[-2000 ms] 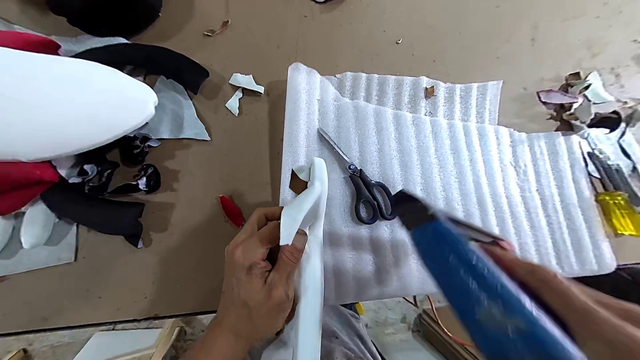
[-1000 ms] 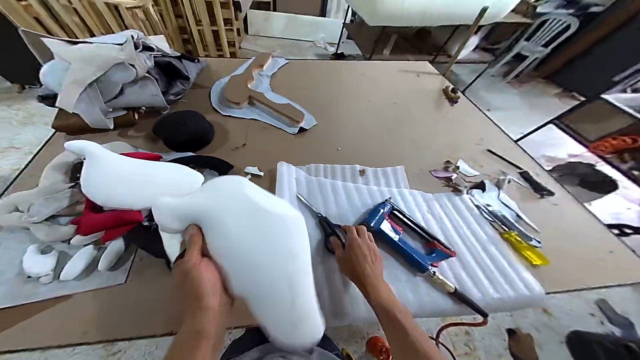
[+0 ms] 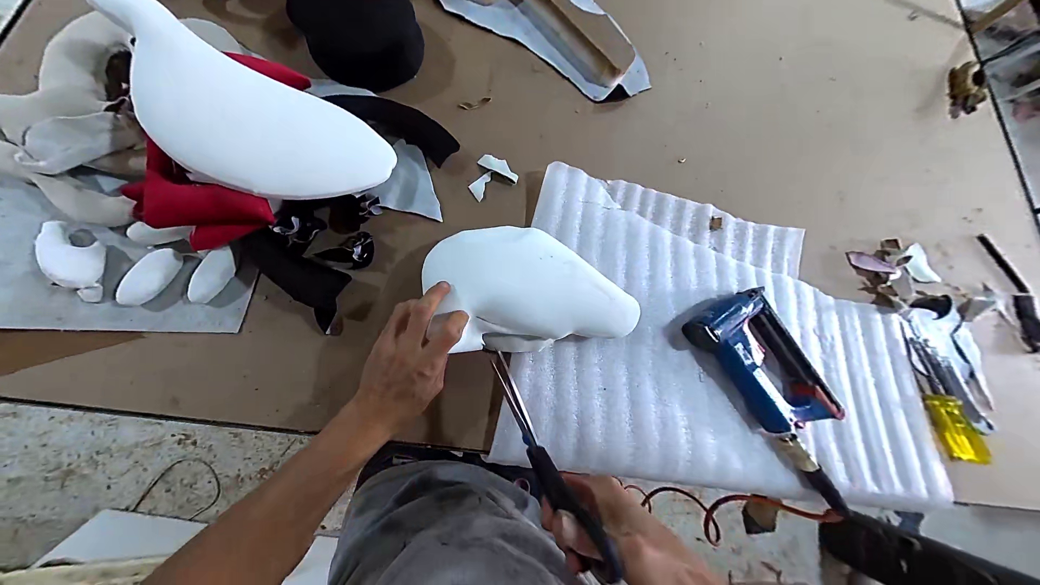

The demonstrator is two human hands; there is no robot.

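Observation:
A smooth white covered piece [image 3: 528, 280] lies partly on the brown tabletop and partly on white ribbed foam sheeting [image 3: 691, 390]. My left hand [image 3: 414, 349] presses on its left end, fingers spread over a loose flap of the white covering. With my right hand [image 3: 597, 520] I hold black-handled scissors [image 3: 546, 463]. Their blades point up to the lower edge of the covering, and the tips are hidden there. A blue pneumatic stapler [image 3: 751, 357] lies on the foam at the right, joined to a hose.
At the left lie a long white piece [image 3: 252, 122], red fabric parts [image 3: 203, 207] and a black rounded piece [image 3: 357, 41]. Scraps [image 3: 894, 268] and a yellow-handled tool [image 3: 957, 426] are on the right. An orange coiled hose [image 3: 715, 512] hangs by the front edge.
Two seconds ago the stapler was in my right hand; now it lies on the foam. The scissors, earlier on the foam, are in that hand. The white piece has been turned and laid down.

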